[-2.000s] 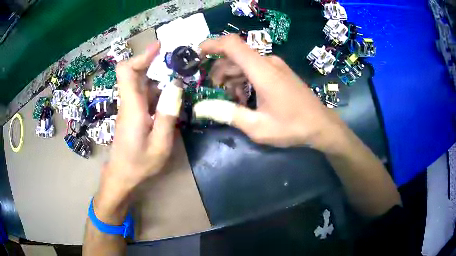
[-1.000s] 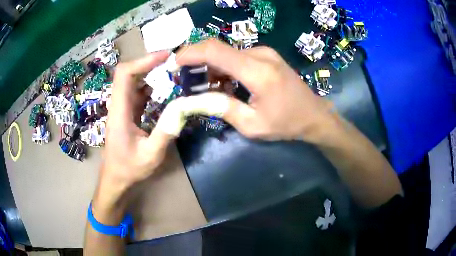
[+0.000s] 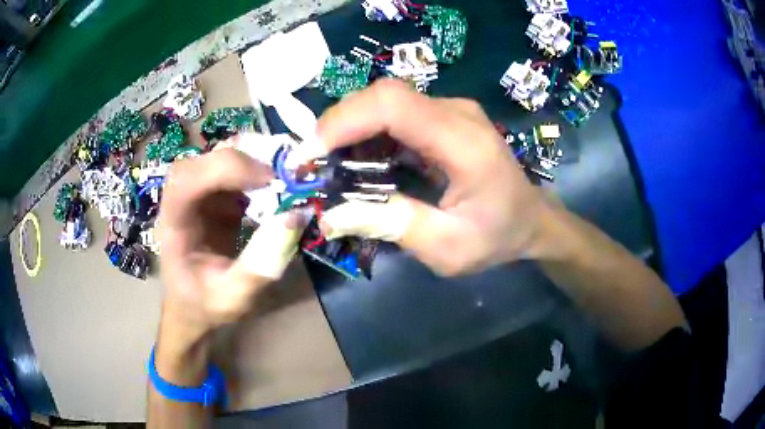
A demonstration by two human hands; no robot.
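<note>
My left hand [image 3: 222,226] grips a small white socket insert [image 3: 264,197] with a blue wire at its edge. My right hand [image 3: 419,180] grips a black plug pin base [image 3: 352,180] with metal prongs pointing right. The two parts are close together between my fingertips, joined by blue and red wires. A circuit board [image 3: 340,258] with a blue part hangs below my fingers. Cream sleeves cover both thumbs. The fingers hide part of the insert and the pin base.
A heap of wired assemblies [image 3: 107,191] lies on the brown cardboard [image 3: 285,360] at left. More assemblies [image 3: 528,84] lie on the black mat [image 3: 436,293]. A white housing part [image 3: 285,59] is behind my hands. A blue sheet [image 3: 696,151] is at right; a pale yellow ring [image 3: 30,244] at far left.
The pin base has turned, its prongs now pointing right. Wires between it and the insert now show, and the board hangs visibly below. My left hand has moved slightly left and down.
</note>
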